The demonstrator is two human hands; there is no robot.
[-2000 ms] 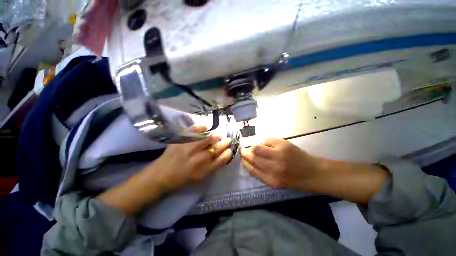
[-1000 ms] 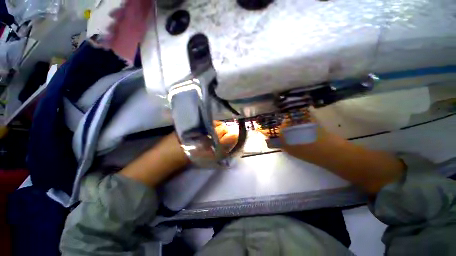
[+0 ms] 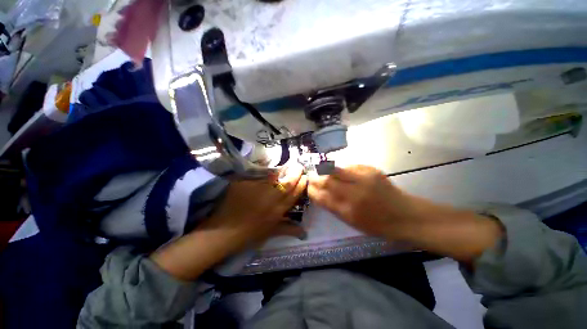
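Observation:
The navy and pale grey-white garment [image 3: 122,151] lies in a heap left of the needle, with a navy band across pale cloth. My left hand [image 3: 264,199] lies on cloth at the presser foot, fingertips under the lamp glow. My right hand [image 3: 351,196] is just right of the needle, its fingers bent together close to the left fingertips. Glare and the fingers hide what lies between them. The white sewing machine head [image 3: 296,45] stands above the hands, its chrome loop [image 3: 196,115] in front of the cloth.
The white machine bed [image 3: 444,193] stretches right, with a grey ribbed front edge [image 3: 322,254]. A pale plate [image 3: 460,122] lies right of the needle. A reddish-pink scrap [image 3: 138,26] hangs at the head's left end. Papers and clutter are at the upper left.
The right hand has come back from behind the needle area to its right side. The garment heap at left has shifted, with more navy cloth and a navy band now showing. The camera view has shifted.

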